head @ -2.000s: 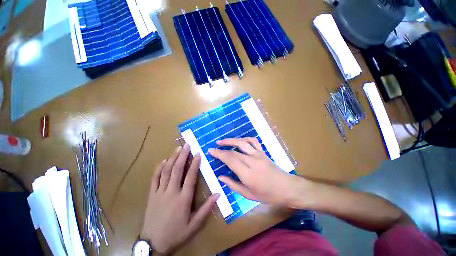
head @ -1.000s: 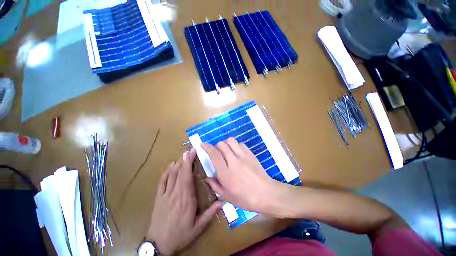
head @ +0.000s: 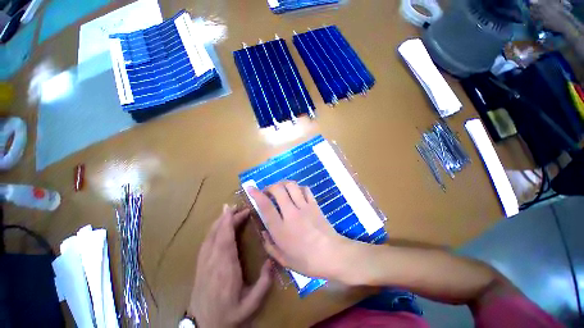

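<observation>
A bright blue solar panel (head: pixel 334 202) with silvery cross lines lies on the tabletop in front of me. A white strip (head: pixel 349 187) runs along its right side and another (head: pixel 298 279) along its left side, mostly covered by my right hand. My right hand (head: pixel 296 224) lies flat over the left strip, its fingertips near the strip's top end. My left hand (head: pixel 229 269) rests on the table along the panel's left edge, thumb apart from the fingers, holding nothing visible. Fine wire ends stick out at the panel's edges.
Beyond lie two dark blue cells (head: pixel 274 83) and, upper left, a finished stack (head: pixel 163 61). At left are a ribbon bundle (head: pixel 132 256), white strips (head: pixel 86 275) and a bottle (head: pixel 29 196). At right are short ribbons (head: pixel 443 150), white strips (head: pixel 429 77) and a grey round body (head: pixel 470 38).
My right hand has moved from the panel's middle onto the left white strip, then slightly up along it. My left hand has shifted a little, its fingers now more bent.
</observation>
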